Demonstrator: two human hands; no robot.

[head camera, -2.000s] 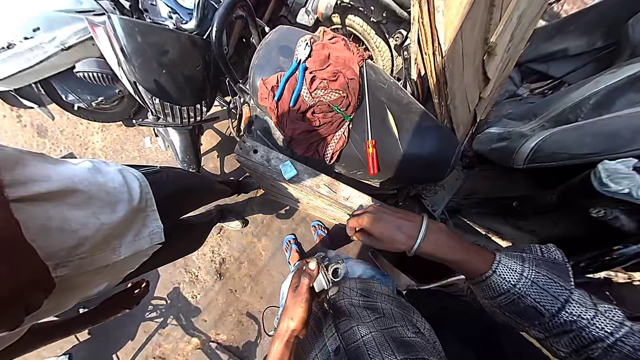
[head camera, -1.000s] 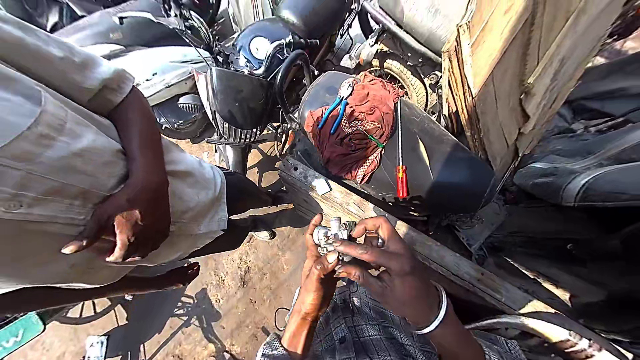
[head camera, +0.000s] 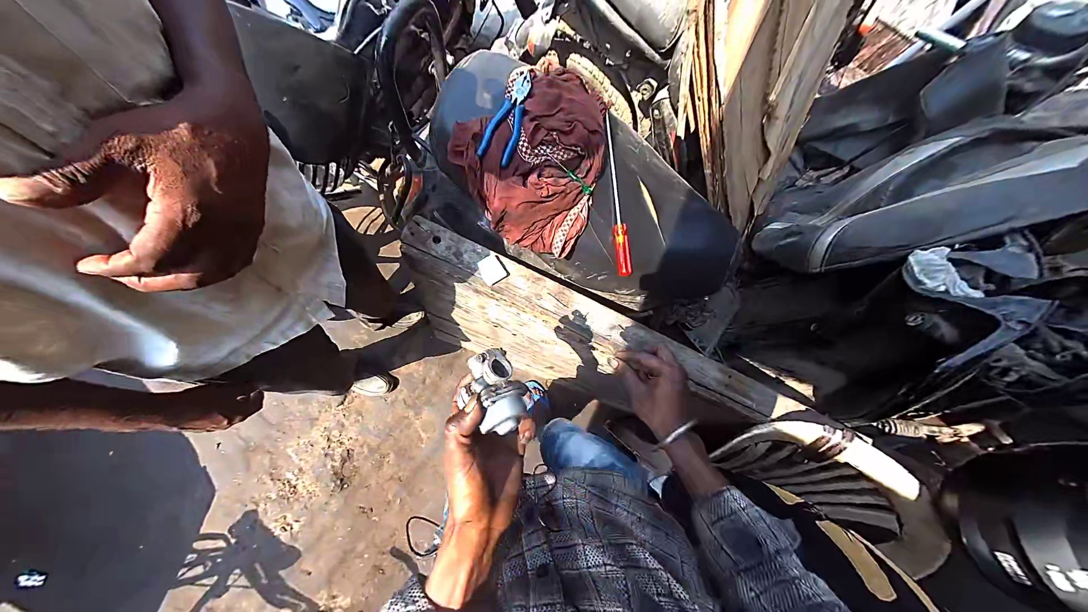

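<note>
My left hand (head camera: 484,459) grips a small metal carburetor (head camera: 497,391), its round bore facing up. To its right, my right hand (head camera: 654,387) is over the wooden plank (head camera: 544,327), fingers bent together; whether something small is between them cannot be told. A small pale square piece (head camera: 492,269) lies on the plank. Beyond it, a dark red cloth (head camera: 535,195) rests on a black motorcycle seat (head camera: 671,221). Blue-handled pliers (head camera: 508,123) lie on the cloth, and a screwdriver with a red handle (head camera: 622,249) lies beside it.
A person in a light shirt stands close at the left, one hand (head camera: 183,183) raised near the plank's end. Split wooden boards (head camera: 748,93) rise behind the seat. Black seats (head camera: 926,195) and scrap parts are piled at the right. Parked motorcycles stand at the back.
My right hand has come away from the carburetor toward the right, over the plank. My left hand still holds the carburetor. The other person's hand appears closer in view.
</note>
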